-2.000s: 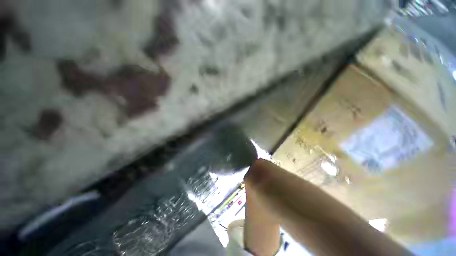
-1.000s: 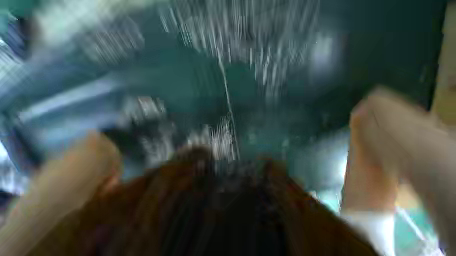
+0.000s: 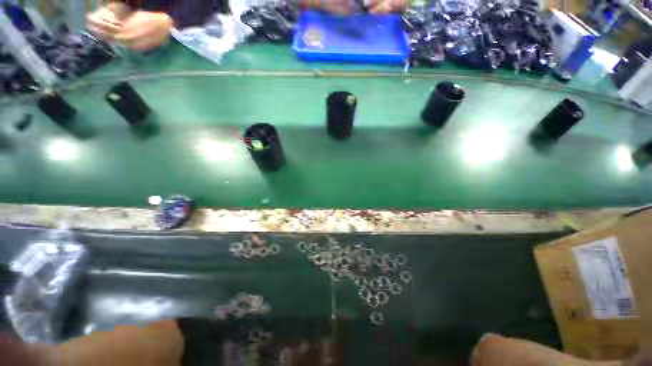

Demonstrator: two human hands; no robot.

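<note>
Many thin metal rings [image 3: 357,263] lie loose in heaps on the dark work surface [image 3: 472,275], with smaller heaps to the left and at the bottom. A round wired unit [image 3: 174,212], dark with blue and red glints and a small white end, rests on the belt's pale speckled edge. My left hand [image 3: 118,347] shows only as a blurred skin patch at the bottom left, cut off by the frame. My right hand [image 3: 518,352] is cut off at the bottom right. The fingers of both are not clear, and anything held is hidden.
Several black cylinders [image 3: 341,116] stand spaced along the green belt [image 3: 379,171]. A clear plastic bag [image 3: 46,279] lies left, a cardboard box [image 3: 565,286] right. Across the belt are a blue tray [image 3: 350,51], dark piles of wired units [image 3: 479,36] and a coworker's hands [image 3: 136,28].
The view has swung from close, blurred views of the belt edge, box and work surface to a wide view of the belt. Both hands now sit lower, at the bottom edge.
</note>
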